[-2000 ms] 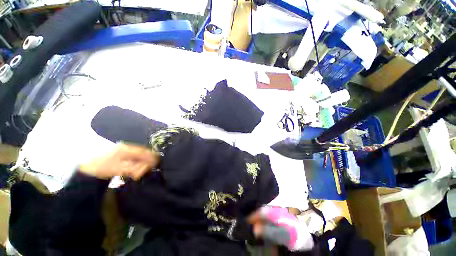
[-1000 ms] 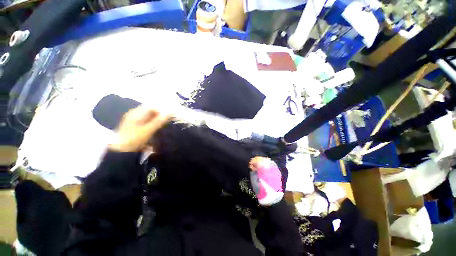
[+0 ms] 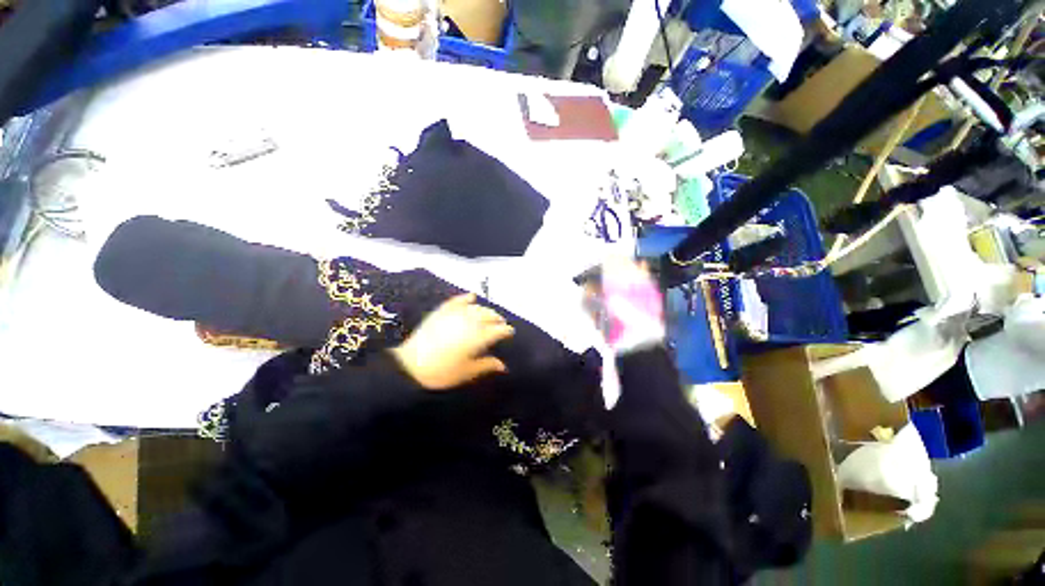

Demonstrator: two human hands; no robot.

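A part-sewn black garment (image 3: 441, 412) with gold embroidery lies over the near part of the long black padded board (image 3: 206, 272), whose rounded end points left. My bare left hand (image 3: 455, 343) lies on the cloth, palm down, fingers slightly apart. My right hand (image 3: 627, 307), in a pink and white glove, is blurred at the table's right side. It is closed around the steam iron, mostly hidden by the hand; a small dark tip (image 3: 587, 275) shows at its left. Another black piece (image 3: 464, 195) with gold edging lies flat on the white table beyond the board.
A thick black band (image 3: 825, 126) slopes from upper right to the iron. Dark-looped snips (image 3: 607, 221), a red-brown card (image 3: 570, 118) and a blue basket (image 3: 785, 275) are at the right. A carton (image 3: 819, 435) stands below right. A small pale strip (image 3: 243, 149) lies on the far cloth.
My right hand has moved from the garment to the iron and closed on it. My left hand has moved off the board's rounded end onto the garment. The embroidered edge now lies across the board.
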